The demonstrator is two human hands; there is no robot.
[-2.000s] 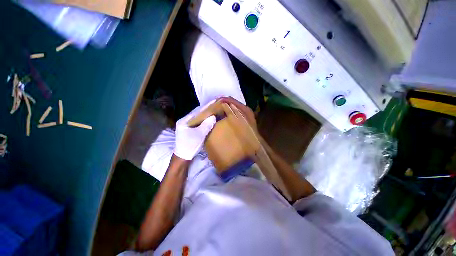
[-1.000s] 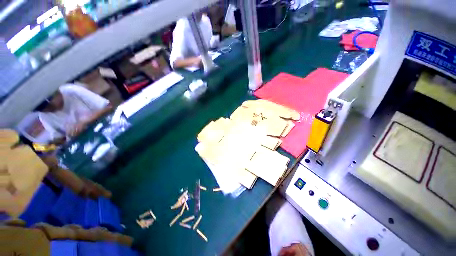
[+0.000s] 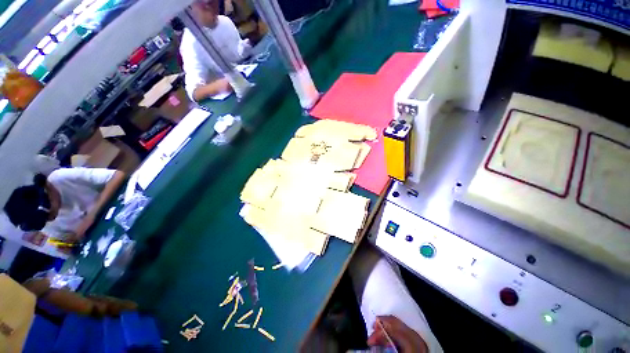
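My right hand point(image 3: 402, 335), bare, is at the bottom edge above my white-clad leg, partly cut off. Its fingers are curled at a thin, pale edge of the mailer box, whose body is out of the picture. My left hand is out of view. Flat brown box blanks point(image 3: 293, 183) lie overlapping on the green bench point(image 3: 200, 251), with a black print on the upper one. Blue mailer boxes point(image 3: 103, 334) stand at the bottom left with brown flaps up.
Thin tan scraps point(image 3: 238, 314) and a dark strip point(image 3: 253, 281) lie on the bench. Red sheets point(image 3: 359, 96) are behind the blanks. A white machine panel point(image 3: 449, 265) with buttons and cream pads point(image 3: 535, 148) is on the right. Two people in white sit across the bench.
The view has swung up from my lap to the bench and machine, then shifted slightly. The mailer box and my gloved left hand have left the picture, except a thin box edge.
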